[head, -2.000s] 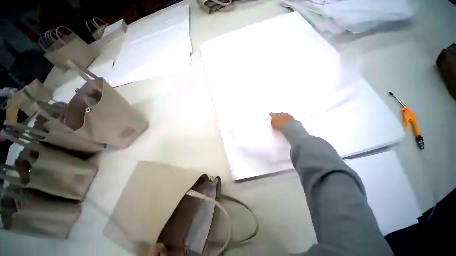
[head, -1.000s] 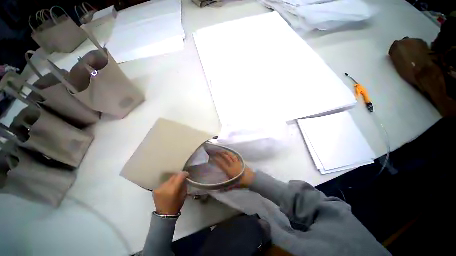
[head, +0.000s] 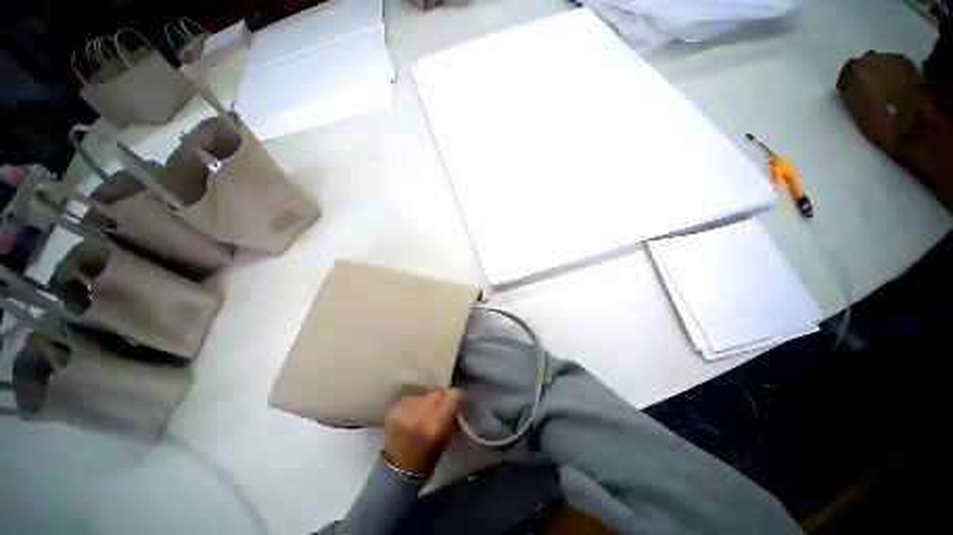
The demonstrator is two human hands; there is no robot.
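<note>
A taupe tote bag (head: pixel 366 340) lies on its side on the table in front of me, its opening towards the right. My left hand (head: pixel 421 423) grips the rim of the opening at the lower side. My right hand is hidden inside the bag; only the grey sleeve shows, passing through the looped handle (head: pixel 540 366). What my right hand does inside cannot be seen. A wide stack of white paper (head: pixel 596 146) lies beyond the bag.
Several filled taupe totes (head: pixel 246 193) stand at the left. Smaller white sheets (head: pixel 731 287) lie by the near right edge. An orange tool (head: pixel 784 178) with a hose lies at the right, near a brown bag (head: pixel 893 105). Another white stack (head: pixel 319 68) lies at the back left.
My right hand left the paper stack, reached the bag's opening with thin paper, and is now deeper inside, out of sight. My left hand has stayed on the rim since a second ago.
</note>
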